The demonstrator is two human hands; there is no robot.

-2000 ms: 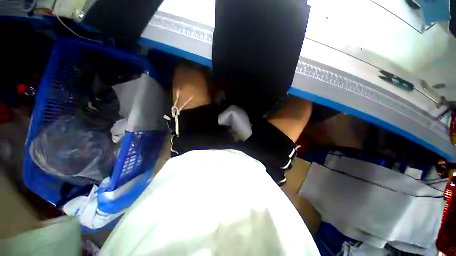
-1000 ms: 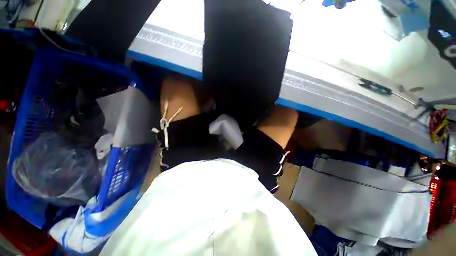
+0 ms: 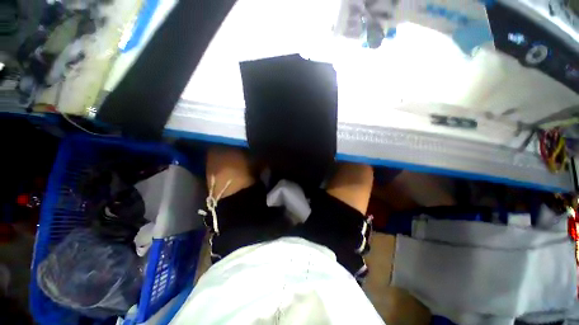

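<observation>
A black fabric panel [image 3: 291, 108] lies over the table's front edge and hangs down between the wearer's knees. A pale piece of it, or a pale scrap [image 3: 289, 200], shows on the lap at its lower end. A long black strip [image 3: 168, 63] lies slanting across the left part of the white table [image 3: 393, 76] and hangs over the edge. A small dark tool, likely thread snips [image 3: 453, 120], lies flat near the table's front right. Neither my left hand nor my right hand is in view.
A blue plastic crate [image 3: 155, 279] with a clear plastic bag stands at the left below the table. Grey cut pieces [image 3: 470, 266] hang or lie at the lower right. The machine's dark control panel [image 3: 533, 47] is at the upper right. Coloured threads [image 3: 553, 150] hang near the right edge.
The view has tilted up, so more of the table and machine shows. The black panel's far end now shows on the table. No hand appears in any frame.
</observation>
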